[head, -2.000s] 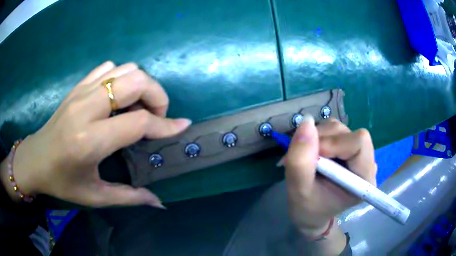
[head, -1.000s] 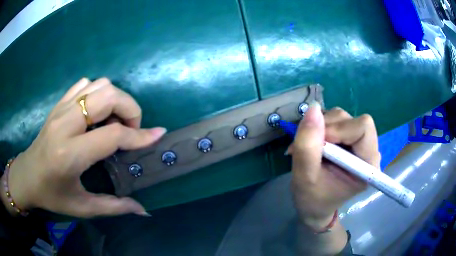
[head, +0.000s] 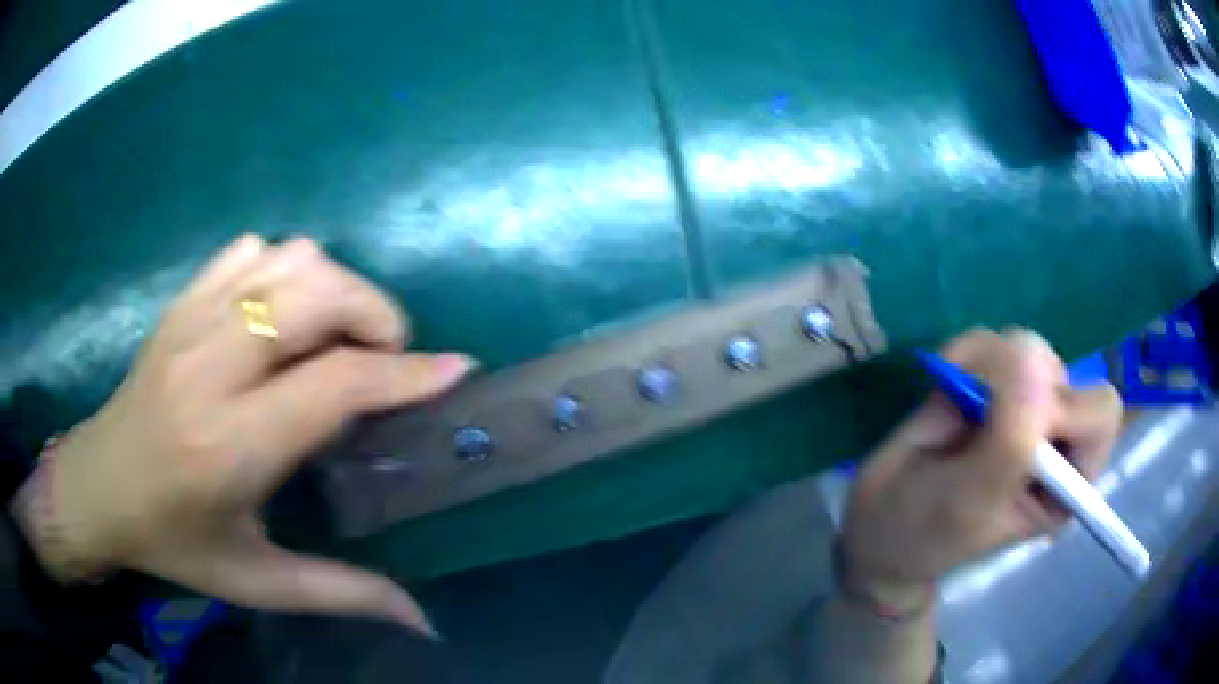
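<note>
A grey-brown strip assembly [head: 608, 401] lies slanted on the green worktop, with a row of several shiny screw heads [head: 742, 353]. The picture is somewhat blurred. My left hand [head: 254, 414] is at the strip's left end, index finger on its upper edge and thumb spread below it. My right hand [head: 983, 461] holds a white marker pen [head: 1090, 508] with a blue tip, off the strip, to the right of its right end. The tip touches nothing.
The glossy green worktop [head: 508, 160] has a seam running down its middle and a white band [head: 100, 60] at the upper left. A blue bin [head: 1080, 74] with clear bags stands at the upper right. Blue crates [head: 1163, 358] show below the worktop's right edge.
The marker tip has left the screw heads and moved right, away from the strip, with my right hand. The strip and my left hand have shifted slightly in view.
</note>
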